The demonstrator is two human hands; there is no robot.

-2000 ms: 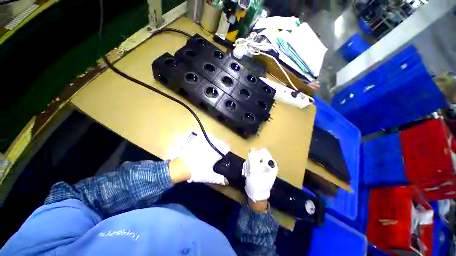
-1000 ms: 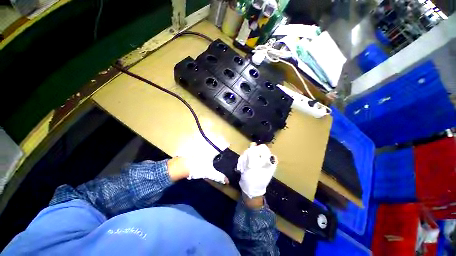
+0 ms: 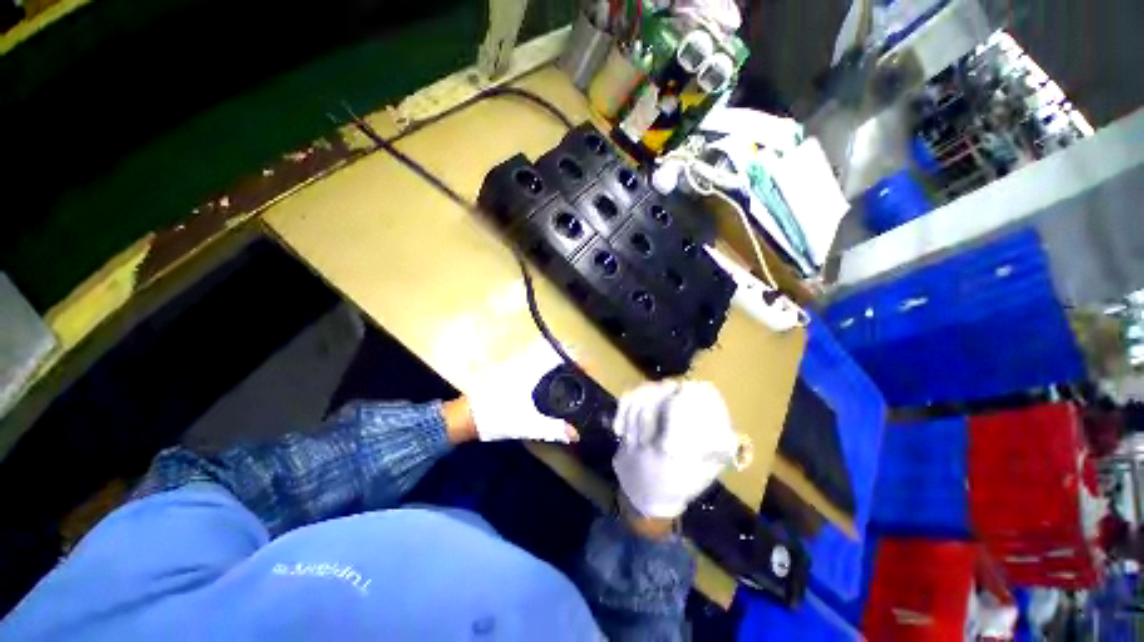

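A loose black power strip (image 3: pixel 734 533) lies slantwise across the front edge of the tan bench, close to my body. My left hand (image 3: pixel 517 399), in a white glove, grips the strip's near-left end beside a round outlet. My right hand (image 3: pixel 677 445), also in a white glove, is closed over the middle of the strip; its fingers hide what is under them, and a small pale round end sticks out at its right. A black cord (image 3: pixel 533 301) runs down to the strip's left end. Several black power strips (image 3: pixel 607 261) sit side by side in a block behind.
A white power strip (image 3: pixel 755 291) and papers (image 3: pixel 803 188) are at the bench's back right. Tool cups (image 3: pixel 587 53) stand in the back corner. A blue bin (image 3: pixel 866 439) with a dark slab adjoins the bench's right side. Red crates (image 3: pixel 1029 489) are beyond.
The view has shifted. The cord now lies closer against the block of strips. My right hand has turned over the strip, with the back of the glove more in view; my left hand keeps its hold.
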